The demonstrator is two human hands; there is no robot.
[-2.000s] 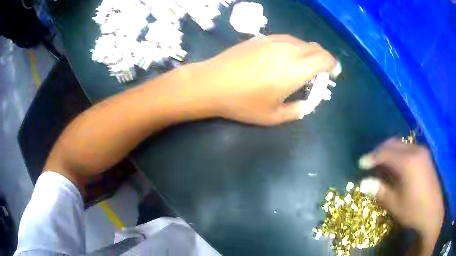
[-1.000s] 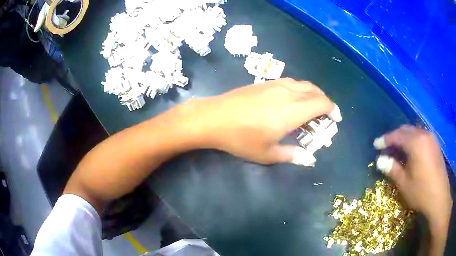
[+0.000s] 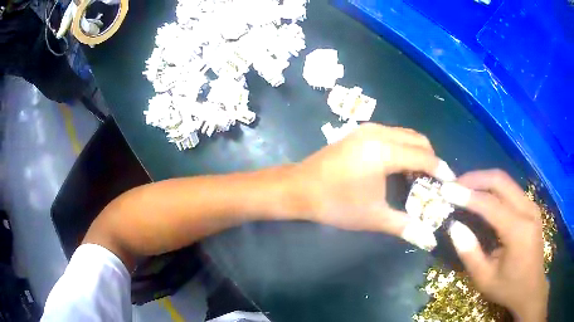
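Observation:
My left hand [image 3: 359, 182] holds a white plastic housing [image 3: 428, 204] between thumb and fingers, with white coverings on its fingertips. The housing's notched face shows with some metallic or brown specks. My right hand [image 3: 503, 233] is at the housing's right side, its covered fingertips touching or very near it. Whether it pinches a brass terminal cannot be seen. A heap of brass terminals [image 3: 456, 299] lies below my right hand, partly hidden by it. More brass pieces [image 3: 546, 233] show to the right of that hand.
A heap of white housings [image 3: 220, 63] lies at the upper left of the dark mat. Single housings [image 3: 323, 68] [image 3: 351, 103] lie in a row above my left hand. A tan tape ring [image 3: 80, 28] is at the far upper left. The blue raised edge [image 3: 466, 94] curves along the right.
My right hand has moved left from beside the brass heap to the held housing. My left hand has turned the housing so its notched face shows more. The view has shifted slightly.

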